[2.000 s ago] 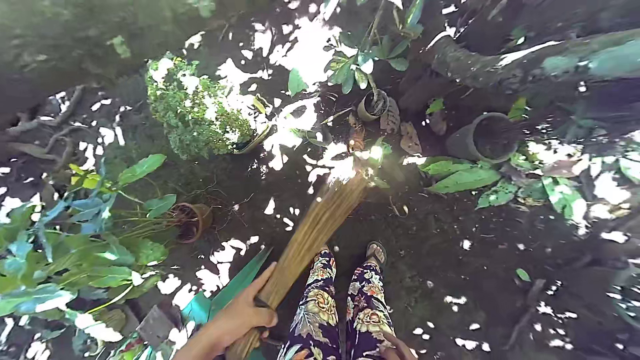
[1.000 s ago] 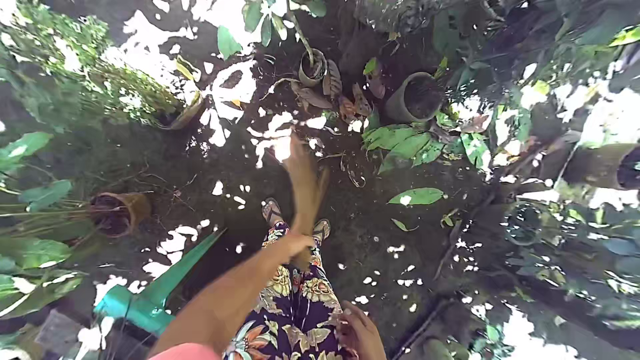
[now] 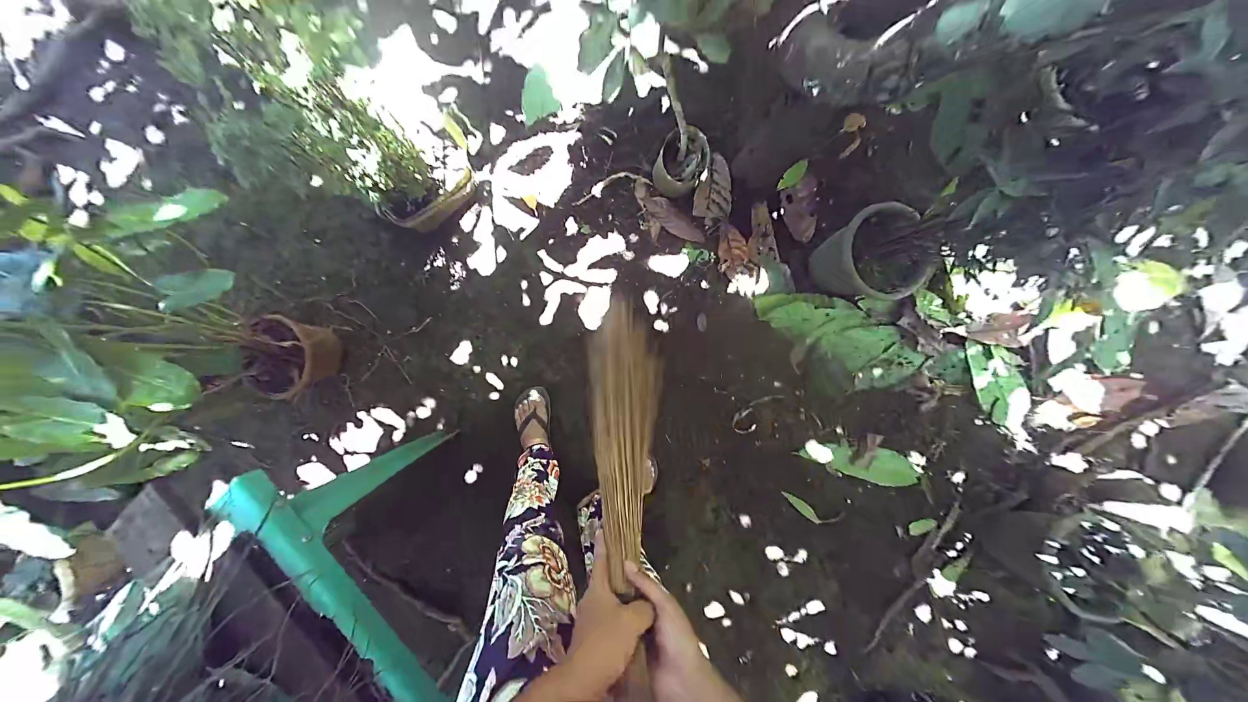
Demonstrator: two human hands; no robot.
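A broom of thin stiff bristles [image 3: 624,419] points away from me over dark soil, its far tips blurred. My left hand [image 3: 606,624] grips its bound end at the bottom centre. Against it, on the right side of the same end, my right hand [image 3: 673,634] is closed around the broom too. The broom partly covers my right foot and leg. A large green leaf [image 3: 868,465] lies on the ground to the right of the bristles. Brown dry leaves [image 3: 736,244] lie beyond the tips, beside a small potted plant [image 3: 681,162].
A green metal frame [image 3: 322,575] stands at lower left. Pots hold plants at left [image 3: 317,356], upper left [image 3: 439,207] and right [image 3: 873,252]. More large leaves [image 3: 838,331] lie near the right pot. A thick trunk or root [image 3: 848,49] crosses the upper right.
My right hand, apart from the broom one second ago, now holds it beside my left. The bristles, blurred over my feet then, now extend forward. The view has shifted.
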